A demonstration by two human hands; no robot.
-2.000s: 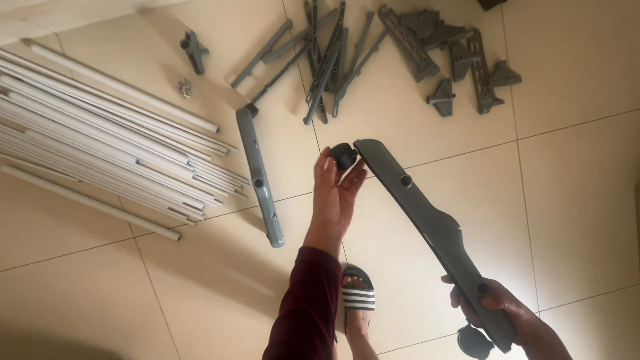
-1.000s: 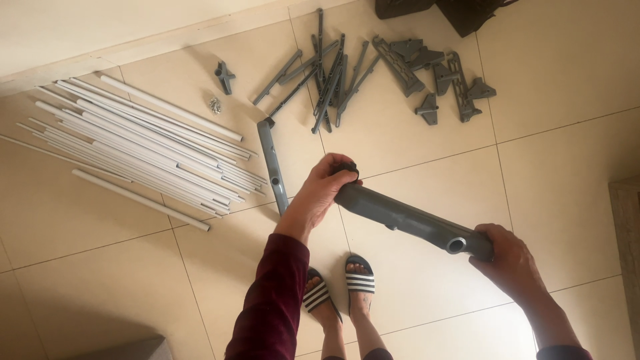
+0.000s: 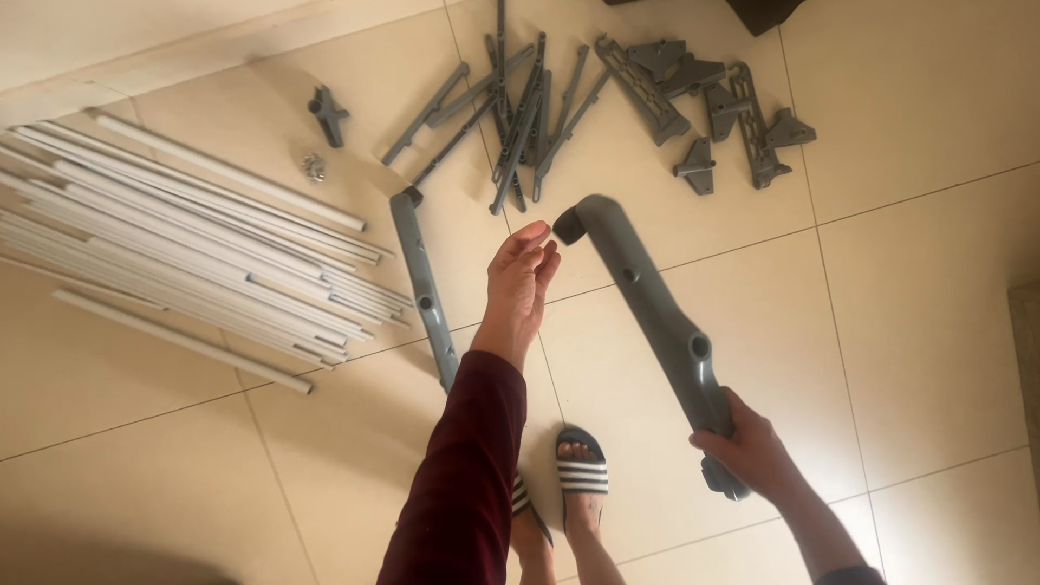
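My right hand grips the lower end of a grey plastic base bar, which has a round socket and a black caster wheel at its upper end. Another dark wheel-like part shows below my right hand. Just left of the upper caster is my left hand, its fingers loosely apart and nothing held in them. A second grey base bar lies on the tiled floor to the left, partly hidden by my left sleeve.
White tubes lie in a bundle at left. Near them are a grey connector and a small pile of metal hardware. Grey plastic struts and brackets lie beyond. My feet in striped slides stand below.
My left hand has come off the end of the bar it was touching a second ago. The bar has swung to a steeper slant, with my right hand still on its lower end.
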